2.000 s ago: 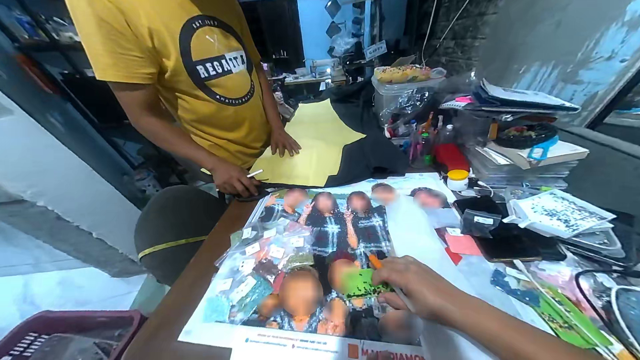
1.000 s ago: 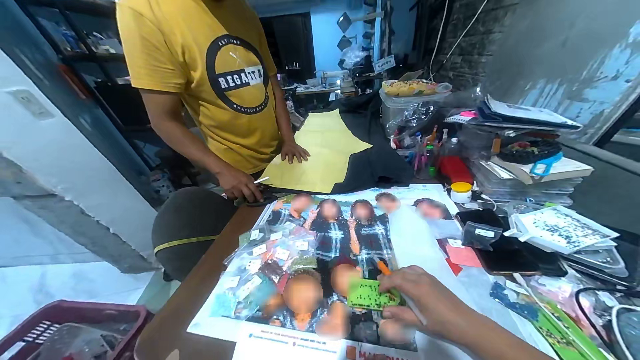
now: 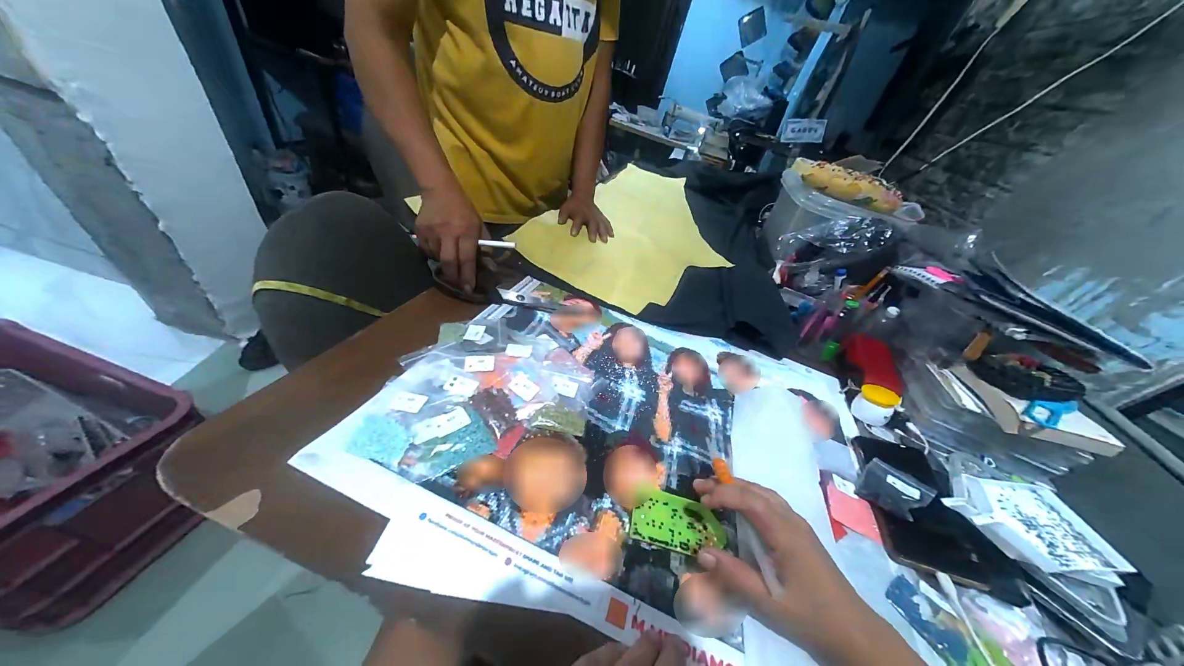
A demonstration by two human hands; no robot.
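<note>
My right hand (image 3: 777,555) holds a slim pen-like tool with an orange end (image 3: 722,471). Its thumb and fingers are at the right end of a small green tray (image 3: 677,521) dotted with dark beads. The tray lies on a large printed picture of several people (image 3: 638,379), partly covered by white sheet. Only the fingers of my left hand (image 3: 638,650) show, low at the picture's bottom edge; whether they hold anything is hidden. Small labelled plastic bags of coloured beads (image 3: 462,421) lie on the picture's left part.
Across the brown table (image 3: 268,416), a person in a yellow shirt (image 3: 518,120) rests one hand on a yellow pattern piece (image 3: 629,240) over dark cloth; the other is at scissors. Phones (image 3: 953,546), papers and a red bottle (image 3: 872,365) crowd the right. A maroon crate (image 3: 102,481) stands left.
The fingers of my left hand have come into view at the bottom edge. My right hand stays by the green tray with the tool. The view has tilted downward.
</note>
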